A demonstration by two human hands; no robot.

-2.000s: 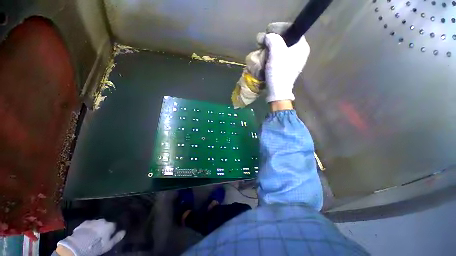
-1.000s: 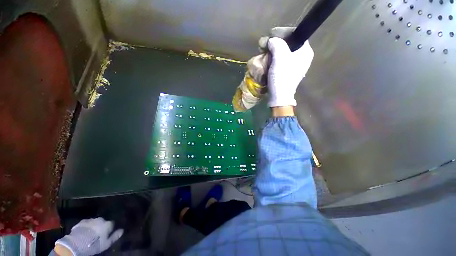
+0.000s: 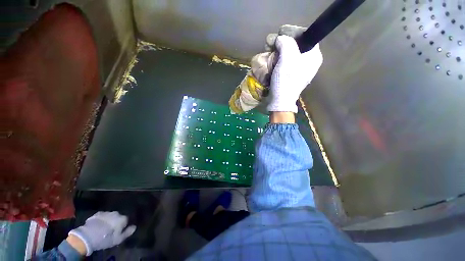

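Note:
A green circuit board (image 3: 216, 142) with rows of small white marks lies on the dark green floor of a metal enclosure. My right hand (image 3: 294, 66), in a white glove, is shut on a thick black hose (image 3: 334, 23). The hose's nozzle, wrapped in dirty white cloth and yellow tape, points down over the board's upper right part. My right sleeve hides the board's lower right part. My left hand (image 3: 104, 232), in a white glove, is low at the left, outside the enclosure floor's front edge, fingers apart and empty.
Grey metal walls (image 3: 199, 25) stand behind and at the right, the right one with punched holes. Crusty yellow sealant (image 3: 229, 61) runs along the floor seams. A ragged red curtain flap (image 3: 46, 102) hangs at the left. My feet show below the front edge.
The view has shifted, so the board and flap appear further right. The nozzle sits slightly further left relative to the board. My left hand stays low at the left and shows more sleeve.

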